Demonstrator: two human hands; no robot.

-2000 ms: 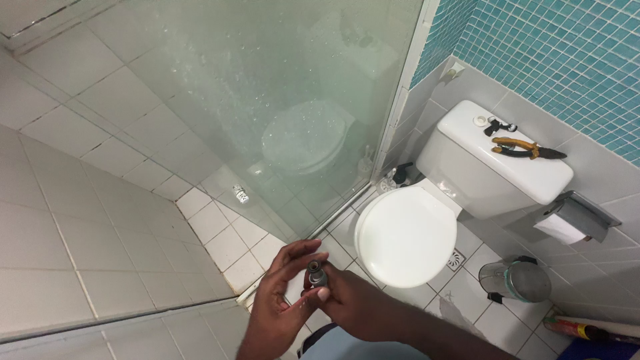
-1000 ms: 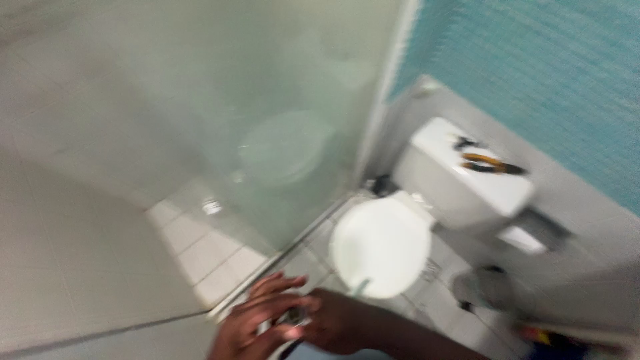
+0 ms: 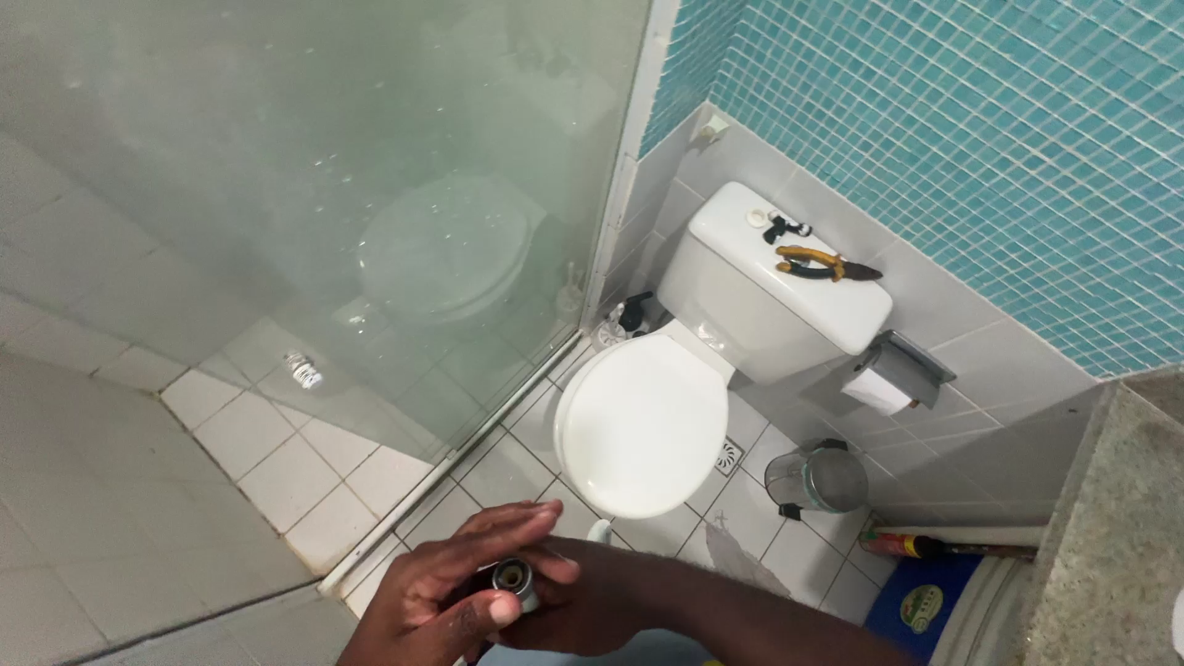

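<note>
Near the bottom middle, my left hand (image 3: pixel 453 592) curls around a small metal fitting with a round hollow end (image 3: pixel 514 579); its thumb rests at the rim. My right hand (image 3: pixel 583 597) is pressed against the fitting from the other side, its fingers mostly hidden behind it and the left hand. On the lid of the toilet cistern (image 3: pixel 791 291) lie pliers with yellow and black handles (image 3: pixel 828 265), a small black part (image 3: pixel 784 228) and a white round piece (image 3: pixel 758 218). The white toilet lid (image 3: pixel 645 425) is down.
A glass shower panel (image 3: pixel 444 120) with a metal knob (image 3: pixel 302 369) stands on the left. Right of the toilet are a toilet roll holder (image 3: pixel 911 365), a pedal bin (image 3: pixel 818 477) and a floor drain (image 3: pixel 729 455). A stone countertop (image 3: pixel 1110 527) edges the lower right.
Both hands stay together around the metal fitting. The left fingers, spread over it before, now lie closer across its side. The view shifted and blurred in between.
</note>
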